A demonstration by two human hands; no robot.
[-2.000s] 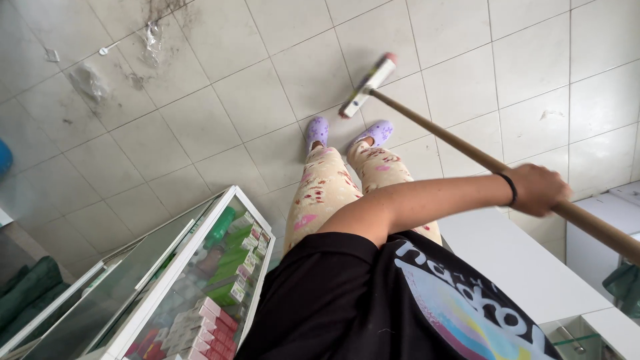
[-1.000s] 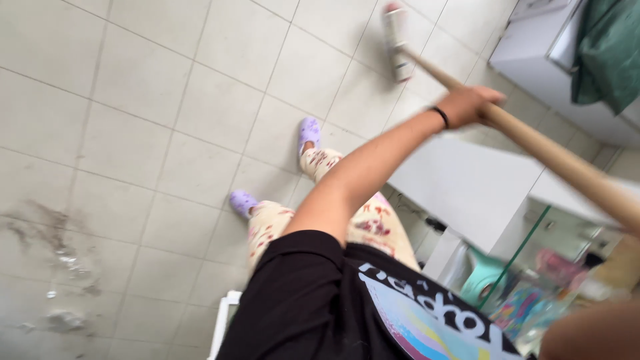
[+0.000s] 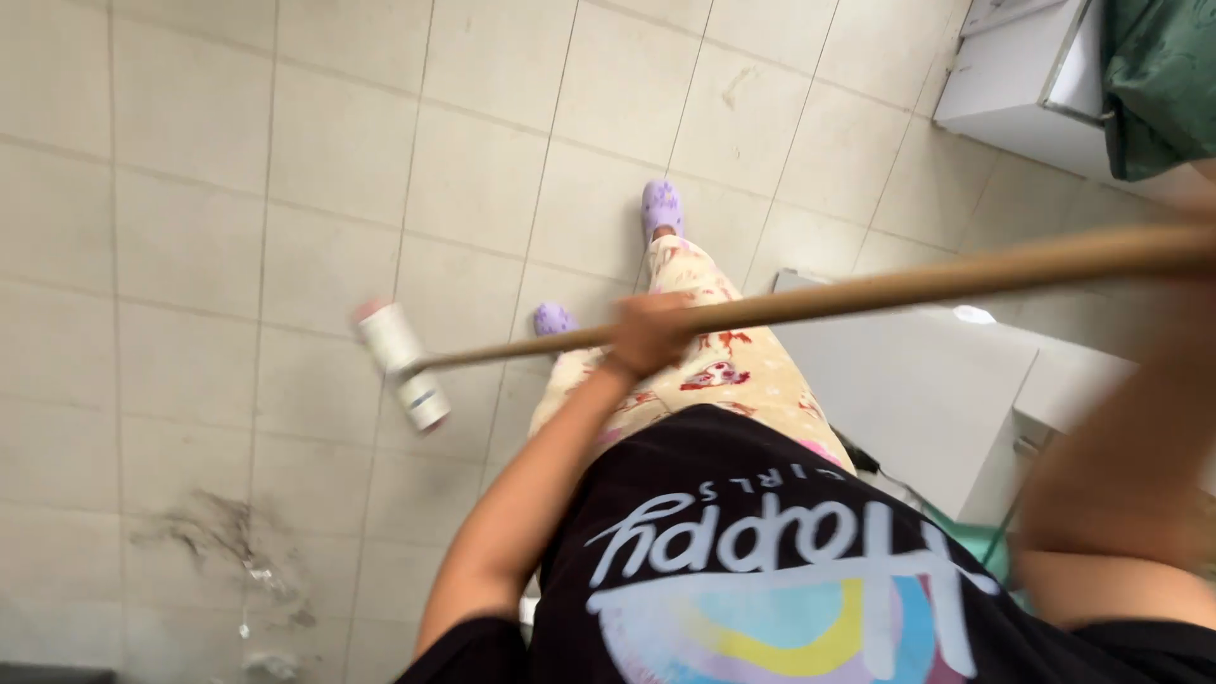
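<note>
My left hand (image 3: 654, 332) is closed around the middle of a long wooden broom handle (image 3: 836, 296), in front of my patterned trousers. The handle slants down to a broom head (image 3: 401, 366), white with reddish ends and blurred, on or just over the floor tiles left of my feet. At the far right edge my right hand (image 3: 1199, 214) is blurred and partly cut off at the handle's upper end; its fingers cannot be made out. A patch of dark hair-like dirt and dust (image 3: 233, 541) with small crumpled clear scraps (image 3: 266, 577) lies on the floor at the lower left.
My feet in purple clogs (image 3: 662, 207) stand on the tiled floor (image 3: 332, 142). A white cabinet (image 3: 902, 380) is close on the right. Another white cabinet (image 3: 1007, 85) with green cloth (image 3: 1159, 85) over it stands at the upper right. A dark edge (image 3: 57, 674) shows at the lower left.
The broom head has swung from beyond my feet on the right to their left side, with my left hand still on the handle. My right forearm has come into view. The view has turned.
</note>
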